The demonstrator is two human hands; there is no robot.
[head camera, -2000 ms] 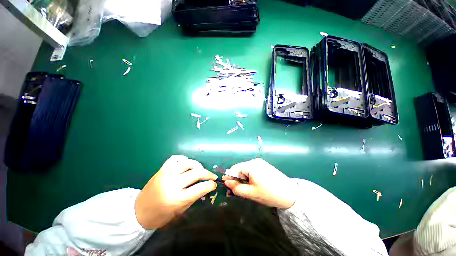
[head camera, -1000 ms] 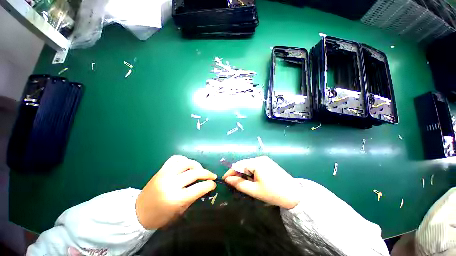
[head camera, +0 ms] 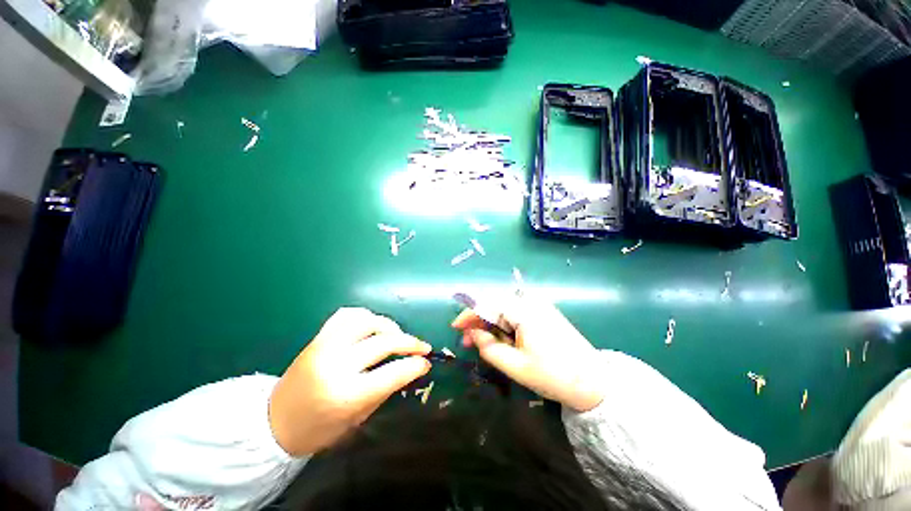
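Observation:
My left hand (head camera: pixel 352 377) is at the bottom centre, thumb and forefinger pinched on a small dark strip part (head camera: pixel 442 356). My right hand (head camera: pixel 521 344) is just right of it, fingers curled round a thin dark tool (head camera: pixel 491 327), which looks like tweezers; its end points up and left. The right fingertips are a little apart from the left ones. Dark hair hides the area below the hands. A pile of white slivers (head camera: pixel 459 160) lies on the green mat beyond the hands.
Black phone frames (head camera: pixel 579 215) stand in stacks at the right. Other dark stacks are at the left edge (head camera: pixel 90 245), back (head camera: pixel 425 40) and far right (head camera: pixel 871 245). Plastic bags (head camera: pixel 265 30) lie back left. Small scraps dot the mat. Another person's sleeve (head camera: pixel 879 449) is at lower right.
My right hand has moved slightly up and to the right, away from my left fingertips, with the dark tool still in it. My left hand has hardly moved.

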